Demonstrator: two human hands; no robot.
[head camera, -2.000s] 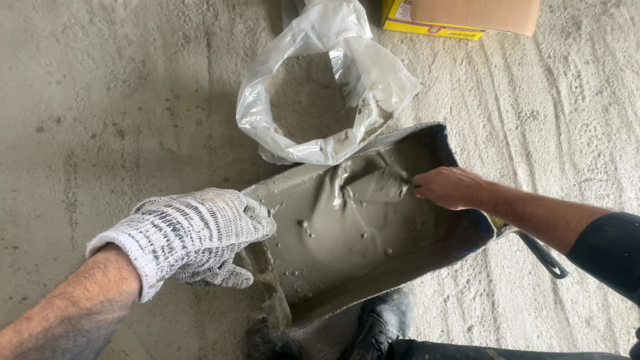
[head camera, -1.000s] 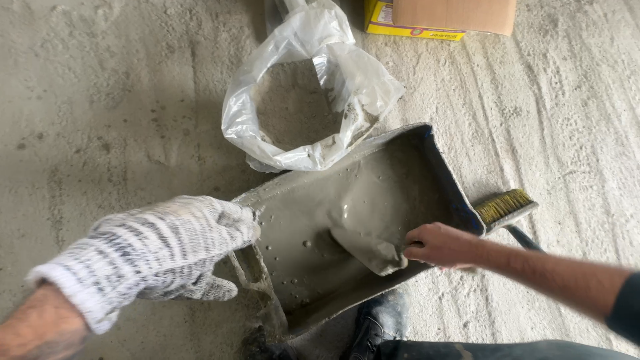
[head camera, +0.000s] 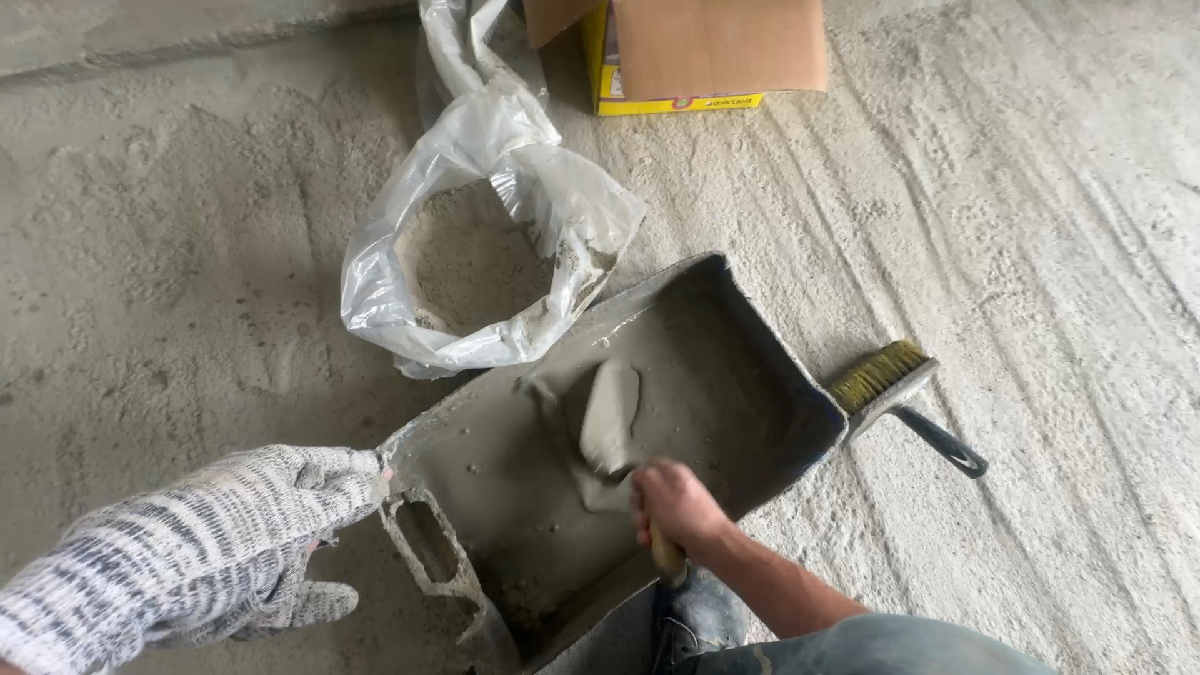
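Observation:
My bare right hand (head camera: 675, 511) grips the wooden handle of a trowel (head camera: 609, 422), whose mortar-coated blade lies in wet grey mortar (head camera: 506, 478). The mortar fills the bottom of a rectangular plastic tub (head camera: 783, 352) standing tilted across the view. My left hand (head camera: 234, 534), in a white and grey knit glove, is at the tub's left corner near its handle slot, fingertips at the rim and thumb apart. Whether it grips the rim is not plain. Just behind the tub, a clear plastic bag (head camera: 441, 352) stands rolled open with dry grey powder (head camera: 478, 258) inside.
A brush with yellowish bristles (head camera: 877, 375) and a dark handle leans by the tub's right end. A yellow cardboard box (head camera: 684, 103) with raised flaps is at the top. My boot (head camera: 698, 609) is close to the tub's near side, on the rough concrete floor (head camera: 1059, 309).
My right hand has moved the trowel through the mortar, away from the tub's right end, where it was two seconds ago. My left hand stays by the left corner. The view has shifted.

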